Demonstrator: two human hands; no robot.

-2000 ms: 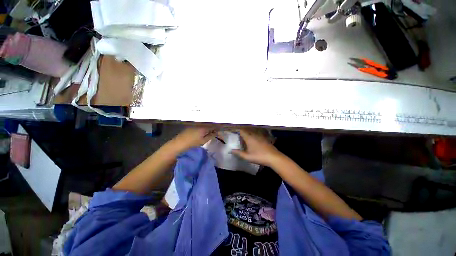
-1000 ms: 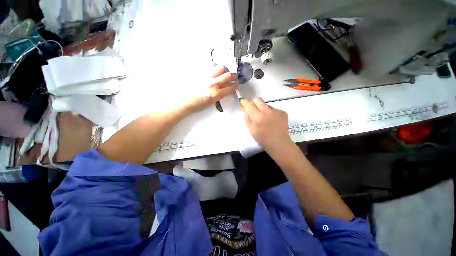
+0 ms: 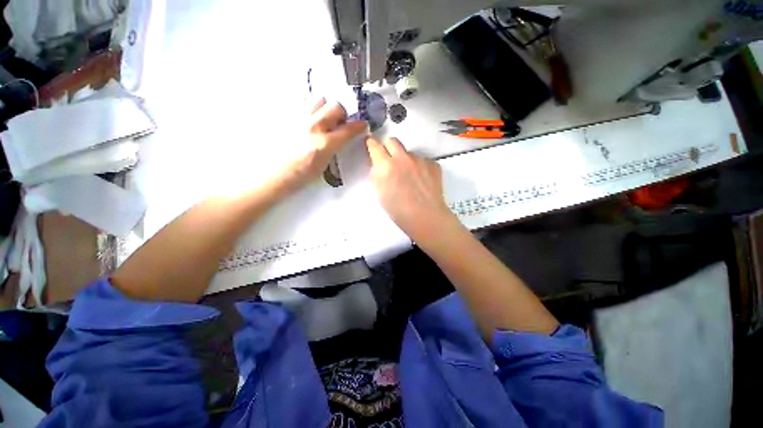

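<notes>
My left hand (image 3: 322,146) lies on the bright tabletop just left of the needle, fingers bent toward it. My right hand (image 3: 407,180) is just below the needle, thumb and fingertips together near the left fingertips. A white fabric piece (image 3: 386,252) hangs over the table's front edge below my right hand; its upper part is lost in the glare, so the grip is hard to see. The presser foot and needle (image 3: 360,94) stand just beyond my fingertips, over the bluish needle plate (image 3: 375,110).
The machine head (image 3: 435,21) is above. Orange snips (image 3: 481,128) lie right of the needle, below a black smartphone (image 3: 498,67) and a dark red handle (image 3: 559,79). Stacked white pieces (image 3: 75,134) are at left, narrow strips (image 3: 32,259) below them. White cloth (image 3: 335,305) lies in the lap.
Both hands came up from the lap to the needle area by one second ago. Since then they have stayed near the needle, while the whole view has shifted and tilted.
</notes>
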